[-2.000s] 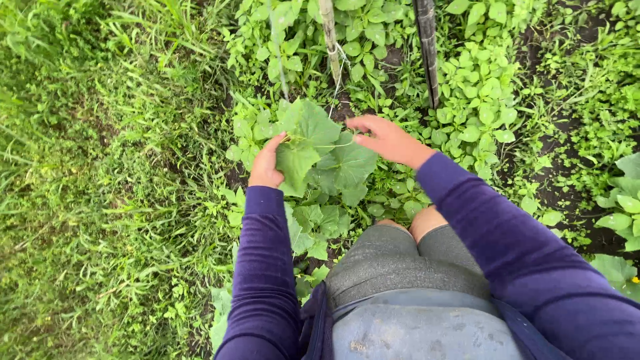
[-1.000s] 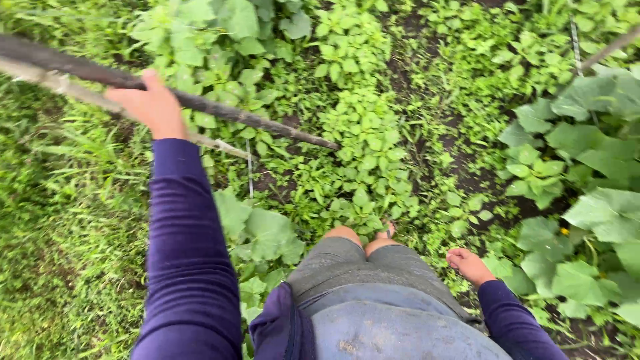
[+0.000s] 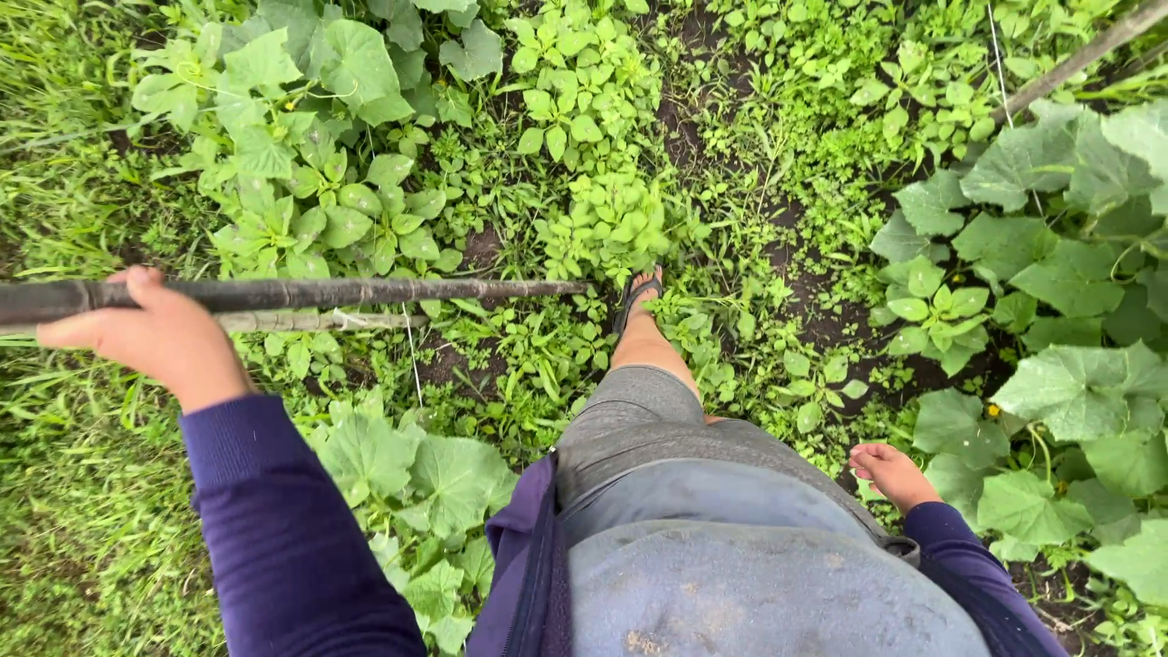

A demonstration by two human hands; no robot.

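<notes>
My left hand (image 3: 164, 338) is at the dark bamboo pole (image 3: 365, 291), its thumb over the near side and the palm against it; whether the fingers close round it is hidden. A paler pole (image 3: 283, 321) runs just beside the dark one, with a white tie (image 3: 356, 319) round it. My right hand (image 3: 890, 473) hangs low at my right side with its fingers curled, and nothing shows in it. Broad-leaved vine plants (image 3: 456, 479) grow just below the poles, and more large vine leaves (image 3: 1068, 392) spread to the right of my right hand.
A foot in a dark flip-flop (image 3: 636, 297) stands among low weeds by the dark pole's end. White strings (image 3: 413, 356) run down at the left and at the upper right, where another pole (image 3: 1086, 59) slants. Tall grass (image 3: 82, 538) covers the left side.
Two seconds ago both hands were at a vine's leaves; they have since left them. My left hand went to the poles, and my right hand dropped to my side. The view has shifted greatly.
</notes>
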